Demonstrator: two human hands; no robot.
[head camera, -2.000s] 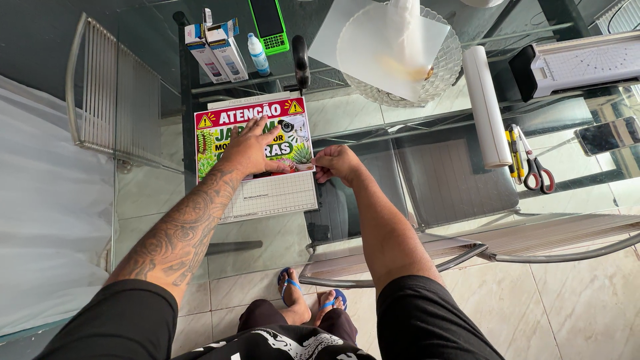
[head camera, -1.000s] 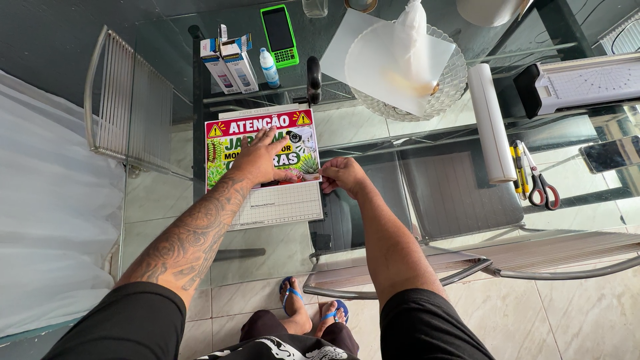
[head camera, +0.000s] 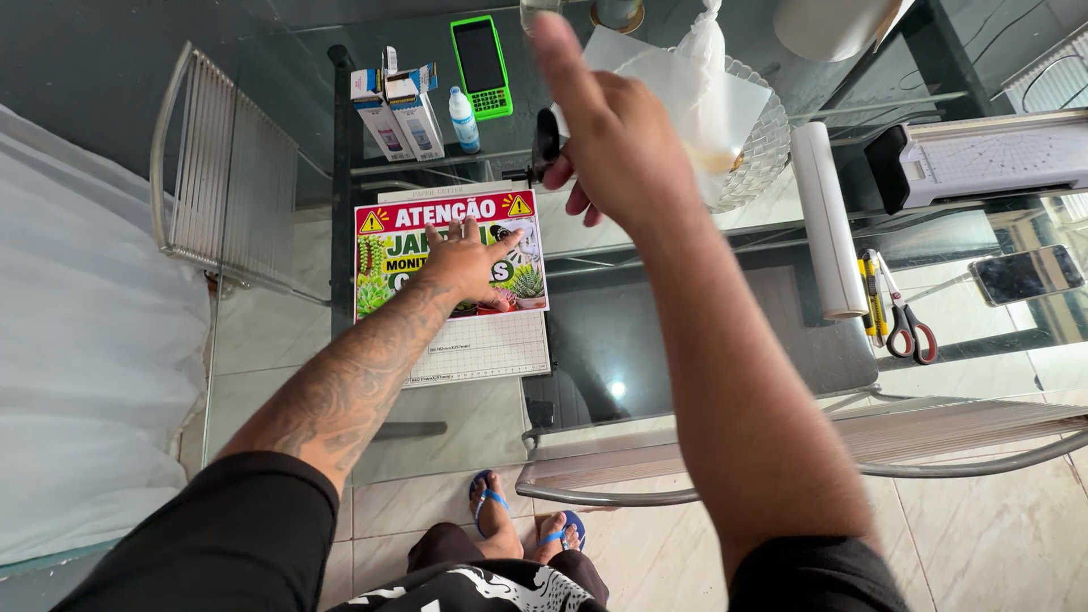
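My left hand (head camera: 463, 263) lies spread and flat on a printed garden-warning sign (head camera: 442, 217). The sign rests on the gridded base of a guillotine paper cutter (head camera: 489, 348), which shows below it and a little above it. Raised to the right of the sign is my right hand (head camera: 625, 136), slightly blurred, with a finger pointing up and the others partly curled. I see nothing in it. The cutter's black handle (head camera: 546, 140) stands just left of this hand; whether they touch, I cannot tell.
On the glass table are small boxes (head camera: 395, 119), a small bottle (head camera: 464, 123), a green card terminal (head camera: 483, 68) and a glass dish (head camera: 769, 161) with a plastic bag. Further right lie a roll (head camera: 829, 221), a utility knife (head camera: 873, 297), scissors (head camera: 909, 327), a phone (head camera: 1028, 274) and a paper trimmer (head camera: 994, 157).
My right hand has left the sign's lower right corner and risen up beside the cutter's handle. My left hand stays spread on the sign.
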